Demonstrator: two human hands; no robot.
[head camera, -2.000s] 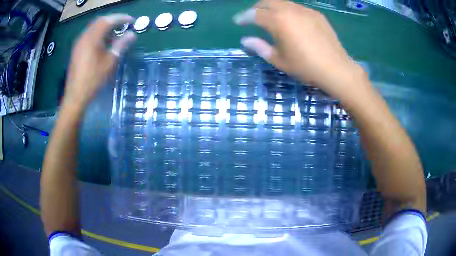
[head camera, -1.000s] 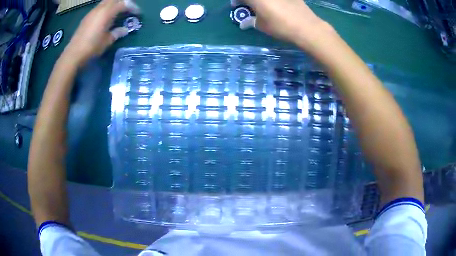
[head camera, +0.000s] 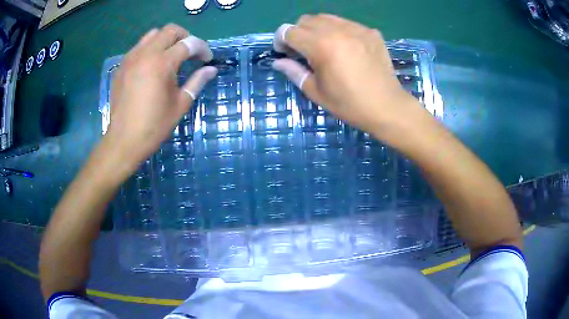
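The clear blister tray lies in front of me at the bench's near edge, its slots in columns. My left hand, with whitish finger cots on thumb and fingertip, pinches a dark round component at the tray's far edge. My right hand, also with finger cots, pinches another dark round component at the top of the neighbouring column. Both components are partly hidden by the fingertips. Whether they are seated in the slots cannot be told.
Two white-faced round components lie on the green mat beyond the tray. Several ringed components stand in a row at left. A tan board is at the upper left. A blue-ended cable lies at the left edge. Clear stacked trays show at upper right.
Both hands have come back from the mat to the tray's far edge, each with a component. The row at left has grown by one. The view has shifted.
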